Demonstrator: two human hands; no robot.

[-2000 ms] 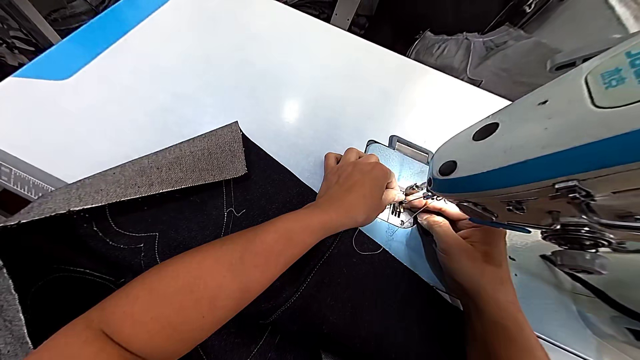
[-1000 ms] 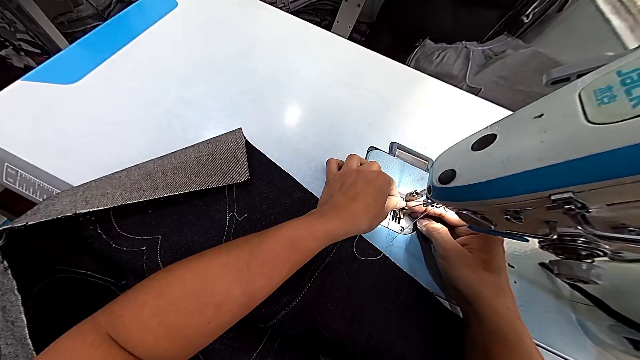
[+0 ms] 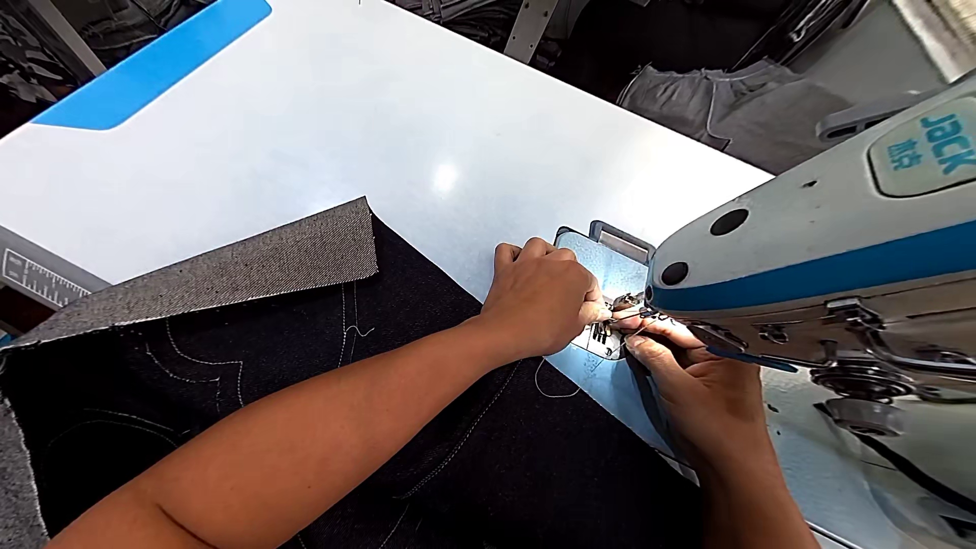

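Note:
Under the head of a Jack sewing machine (image 3: 808, 244), my left hand (image 3: 545, 293) reaches across to the needle area, thumb and finger pinched together at the presser foot (image 3: 629, 301). My right hand (image 3: 686, 374) is close on its right side, fingertips together by the needle with a fine thread between the hands. What each hand pinches is too small to tell for certain. The metal needle plate (image 3: 602, 339) shows just below the fingertips. Dark denim (image 3: 488, 450) with light stitching lies beneath my left forearm, one corner folded over to its grey underside (image 3: 305, 252).
The white table (image 3: 343, 130) has a blue corner marking (image 3: 160, 69) and a printed ruler (image 3: 46, 278) at its left edge. Grey garments (image 3: 740, 107) lie beyond the far edge. A loose thread (image 3: 557, 395) curls near the denim's edge.

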